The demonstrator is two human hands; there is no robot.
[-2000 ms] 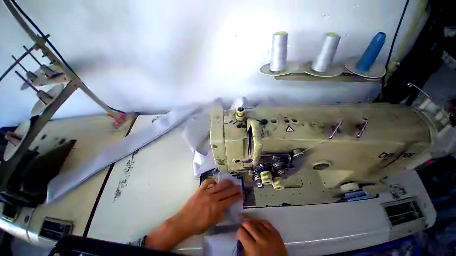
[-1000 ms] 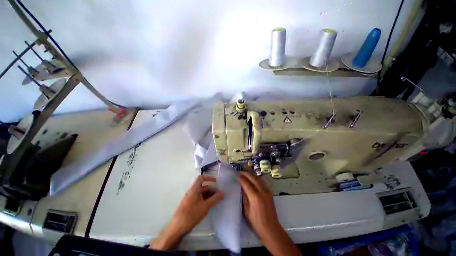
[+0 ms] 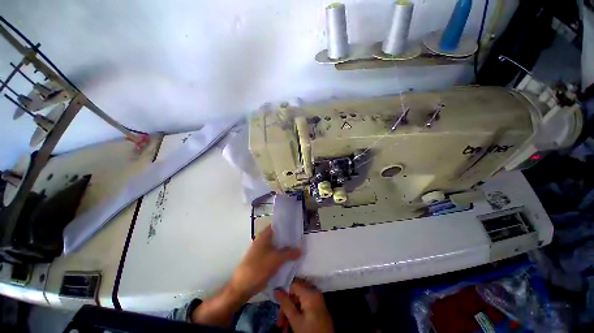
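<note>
A pale lilac-grey fabric band runs from under the left end of the cream sewing machine head toward me, in front of the needle area. My left hand grips the band at its left side, thumb lying across it. My right hand is lower, near the table's front edge, with fingers closed on the band's near end. The needle tip and presser foot are too dark and small to make out.
More pale cloth stretches from behind the head to the left machine table. A thread stand rises at upper left. Two white cones and a blue cone stand on the back shelf. Clear plastic with dark red contents lies lower right.
The view has shifted, so the machine sits higher in it. The band now lies flat and straight from the head. My right hand has moved down from beside the needle area to the band's near end.
</note>
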